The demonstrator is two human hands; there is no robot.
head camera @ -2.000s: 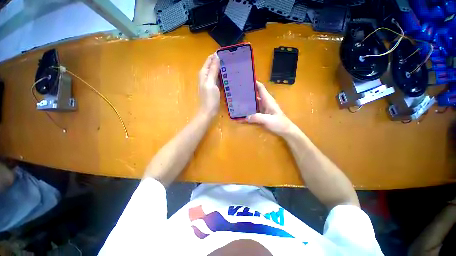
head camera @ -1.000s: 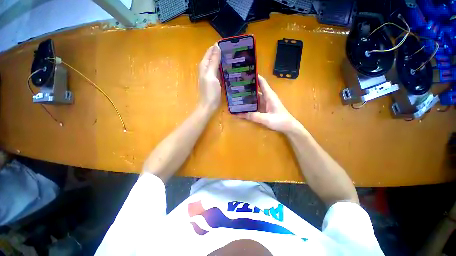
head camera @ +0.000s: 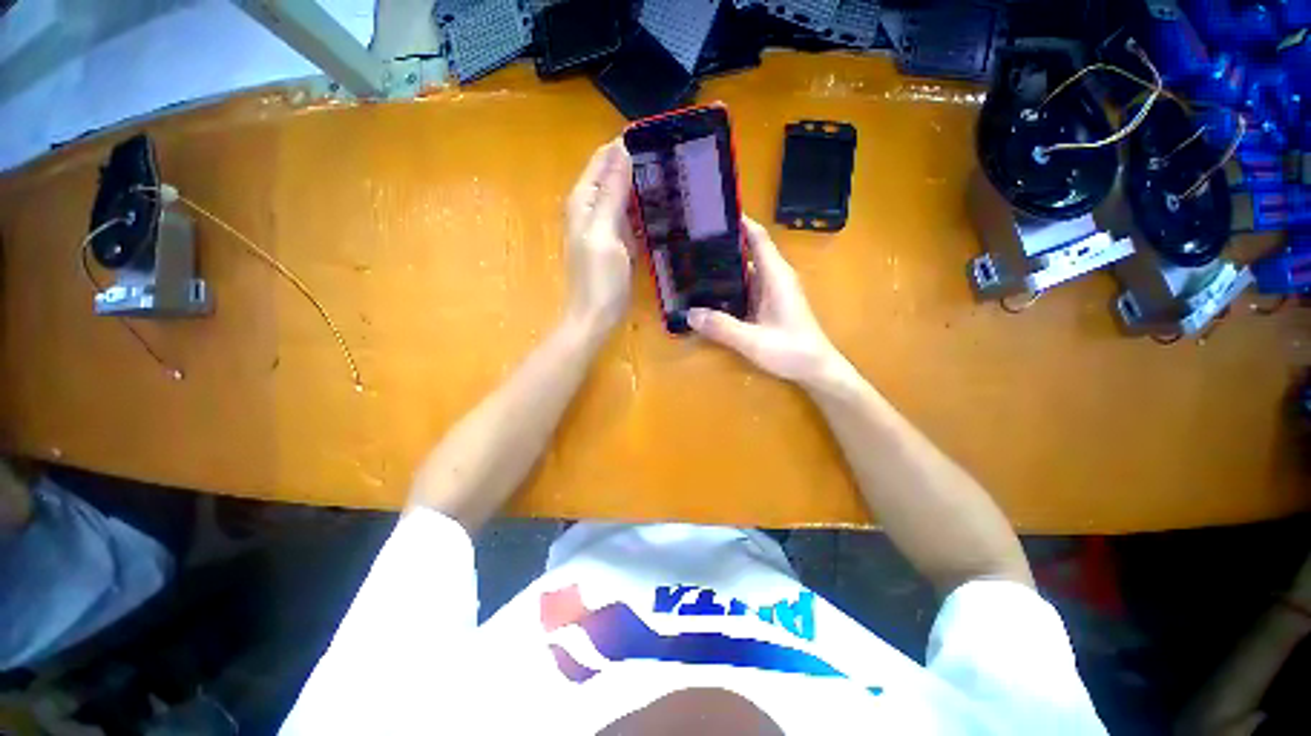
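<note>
A smartphone [head camera: 687, 216] in a red-edged case is held upright over the orange-brown table, its screen lit with a mostly dark picture. My left hand [head camera: 604, 237] holds its left edge, fingers along the side. My right hand [head camera: 769, 309] holds its lower right side, with the thumb on the bottom of the screen. A black cover plate [head camera: 815, 176] with small end tabs lies flat on the table to the right of the phone.
One round-bodied unit [head camera: 132, 216] with trailing wires stands at the left. Two more units [head camera: 1047, 158] stand at the right, beside blue blocks [head camera: 1265, 115]. Dark perforated plates [head camera: 482, 36] are heaped at the back. A pale metal frame [head camera: 319, 43] stands back left. Parts of people show at both sides.
The phone screen has changed from a light icon list, through a page of green and white bands, to a darker picture. My right thumb has moved onto the screen's bottom.
</note>
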